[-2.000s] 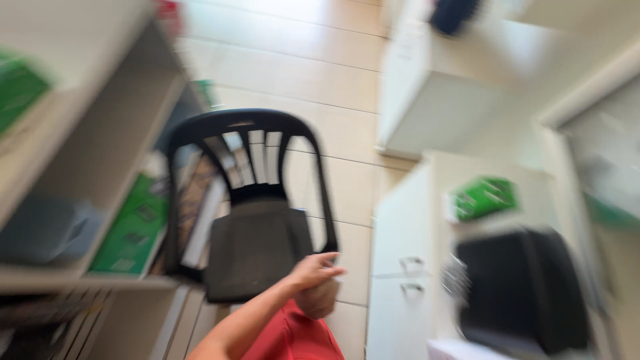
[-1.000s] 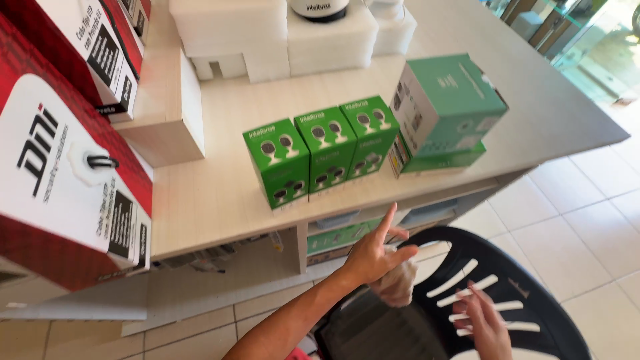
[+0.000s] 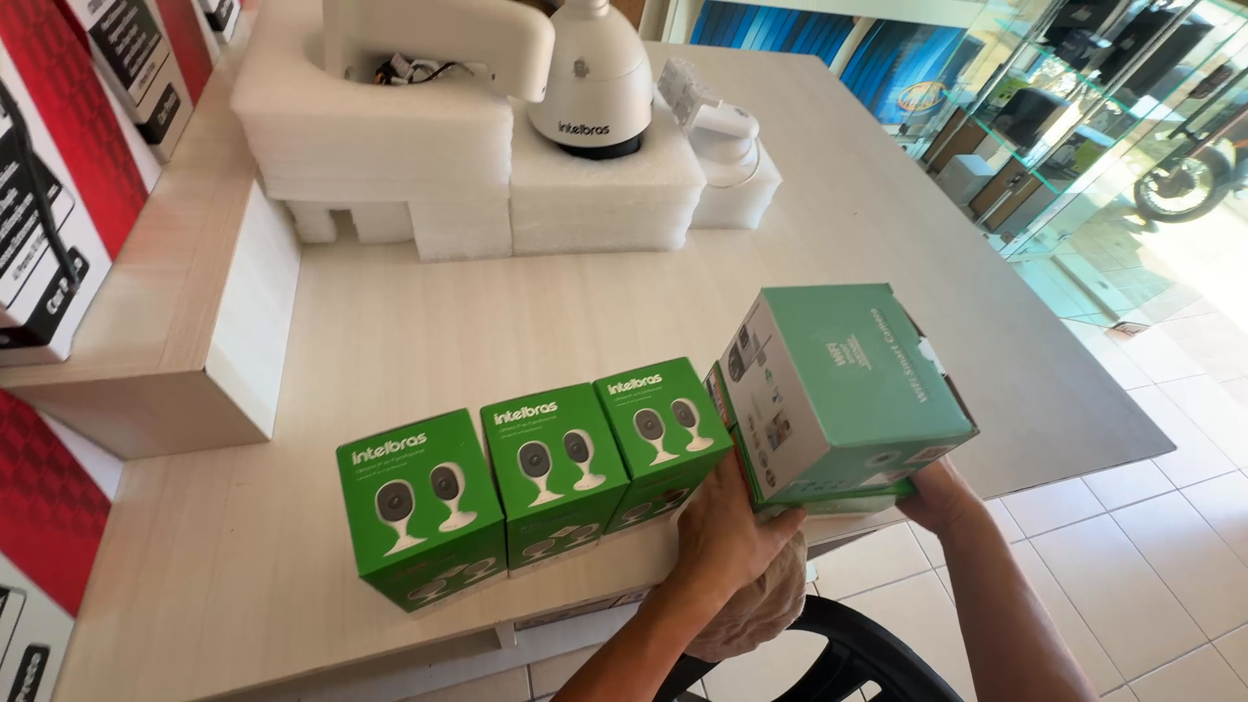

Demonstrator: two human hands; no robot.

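Note:
A teal and white smart camera box (image 3: 848,380) lies on a flatter green box (image 3: 829,507) at the counter's front edge. My left hand (image 3: 726,536) is at the near left corner of this stack, its fingers partly hidden behind the boxes, and a crumpled brown cloth-like thing (image 3: 756,609) shows beside its wrist. At the right corner my right hand (image 3: 941,497) touches the lower green box, its fingertips hidden. Three green Intelbras camera boxes stand in a row to the left: one at the left (image 3: 424,507), one in the middle (image 3: 553,468), one nearest my left hand (image 3: 663,434).
White foam blocks (image 3: 604,205) hold a white dome camera (image 3: 590,78) and other camera parts at the back. Red and white boxes (image 3: 58,195) stand on a raised wooden shelf (image 3: 195,331) at left. A black plastic chair (image 3: 858,643) is below the counter edge; glass display shelves (image 3: 1033,127) stand at back right.
Both hands have moved from above the chair to the teal box and the green box under it. The view has swung from the chair and floor to the counter.

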